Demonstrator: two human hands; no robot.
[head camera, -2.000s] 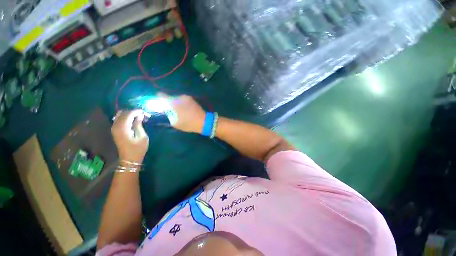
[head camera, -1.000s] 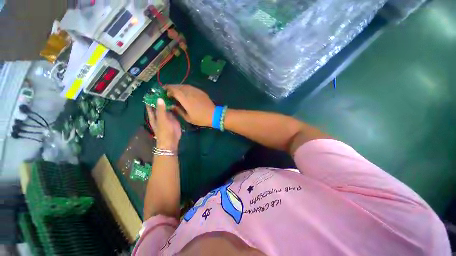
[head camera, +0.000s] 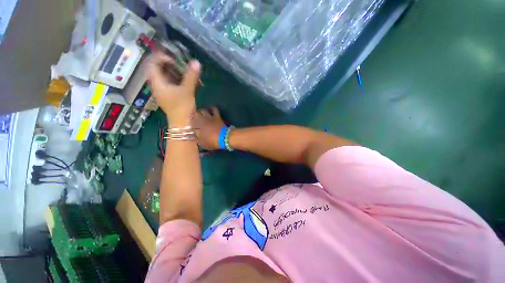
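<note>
My left hand (head camera: 174, 91), with bracelets at the wrist, is raised in front of the instruments. Its thumb and fingers are spread around a blurred greyish-brown thing (head camera: 176, 62); I cannot tell whether it is a circuit board or whether it is gripped. My right hand (head camera: 208, 128), with a blue wrist strap, is low over the mat beside my left wrist. My left forearm partly covers it, and what its fingers hold is hidden. Red and black leads (head camera: 162, 141) show just left of my left wrist.
A power supply (head camera: 112, 117) and a white-grey instrument (head camera: 115, 58) stand upper left. Wrapped clear trays (head camera: 293, 66) fill the upper middle. Spare boards (head camera: 102, 160), a board (head camera: 155, 202) on a brown pad (head camera: 148, 188), a cardboard strip (head camera: 135, 224) and a board rack (head camera: 83, 229) lie left.
My left hand has moved up and away from my right hand. The green board seen in my hands a second ago no longer shows clearly. The view has shifted, showing more of the rack.
</note>
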